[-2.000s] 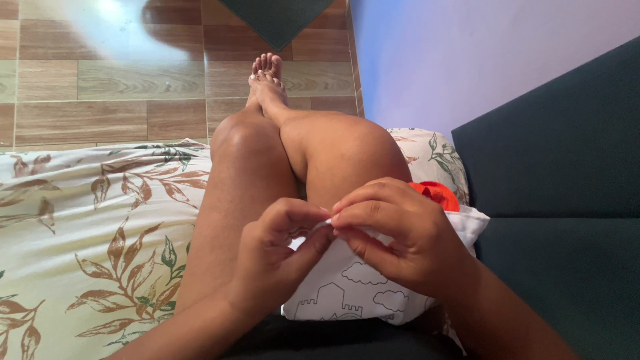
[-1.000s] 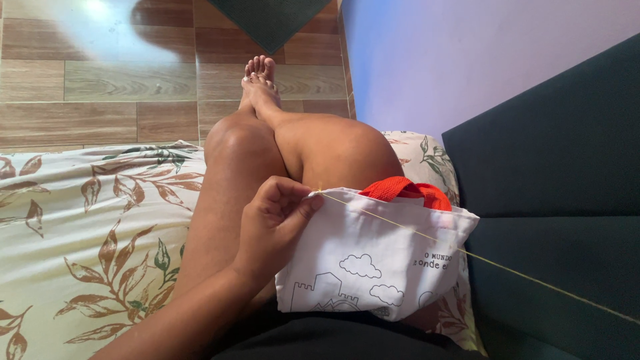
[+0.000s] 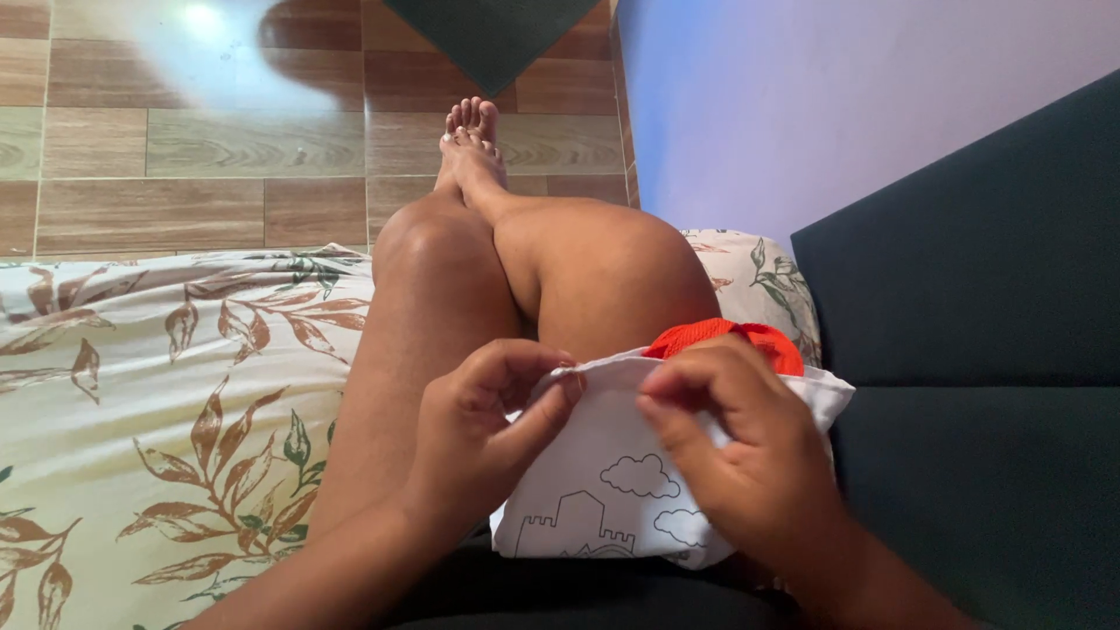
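Observation:
A white cloth bag [image 3: 604, 437] with a printed outline of a castle and clouds lies across my lap. Its red woven handle [image 3: 700, 335] is bunched along the top edge. My left hand [image 3: 494, 411] pinches the bag's top left corner between thumb and forefinger, where a bit of thread shows. Just right of that corner, in front of the bag, is my right hand [image 3: 735, 429], blurred, thumb and forefinger drawn together. Whether it pinches a needle or the thread cannot be made out.
My bare legs [image 3: 437, 297] stretch forward over a leaf-patterned sheet [image 3: 175, 420]. Dark green padded panels [image 3: 971, 350] stand at the right, beside a pale wall [image 3: 831, 96]. Beyond the sheet is a wood-look tiled floor [image 3: 210, 210] with a dark mat [image 3: 499, 35].
One second ago a long thread stretched from the bag's corner to the right and my right hand was out of view. That hand is back near the corner; my left hand keeps its pinch there.

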